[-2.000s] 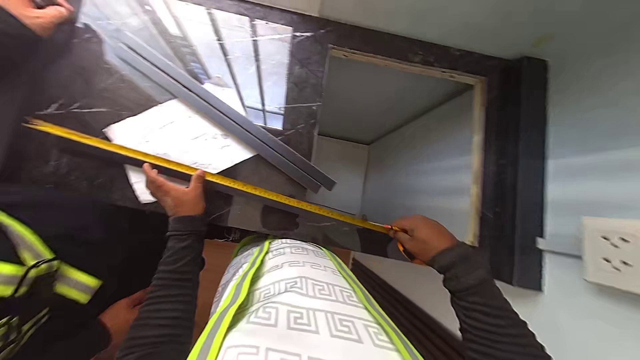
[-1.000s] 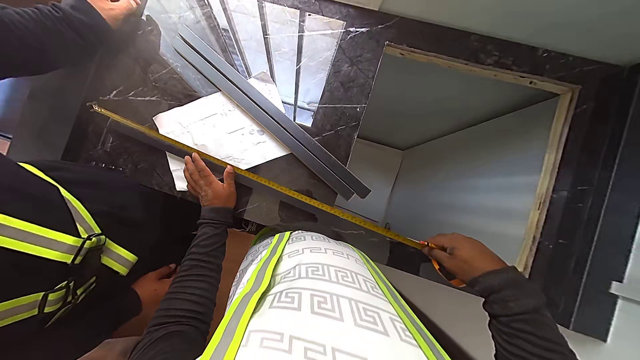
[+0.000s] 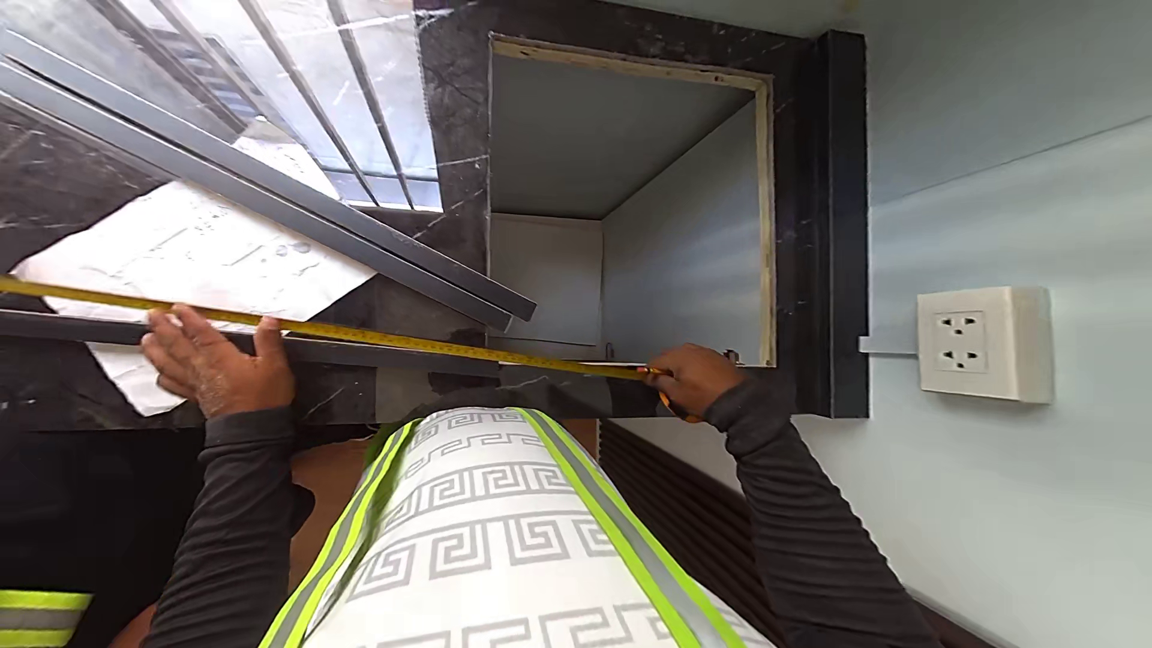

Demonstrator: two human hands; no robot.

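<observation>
A yellow tape measure blade (image 3: pixel 414 343) stretches from the left edge of view across the front of a dark marble-look countertop (image 3: pixel 459 117). My right hand (image 3: pixel 697 380) grips its orange and black case near the front right corner of a square cut-out. My left hand (image 3: pixel 220 360) rests with fingers spread on a dark strip (image 3: pixel 342 352) along the counter's front, its fingertips by the blade. Behind it, paper sheets (image 3: pixel 198 247) with drawn lines lie under two long grey metal profiles (image 3: pixel 270 193). Where the blade ends on the left is out of view.
The cut-out (image 3: pixel 630 180) has a raw pale edge and opens into a grey cavity. A dark upright trim (image 3: pixel 846 225) borders the counter at right, beside a white wall socket box (image 3: pixel 981 345). Part of another person's reflective vest (image 3: pixel 40 616) shows at lower left.
The view has swung right and closer. The other person's hand at upper left has gone out of view. My right hand stays on the tape case, my left hand beside the blade.
</observation>
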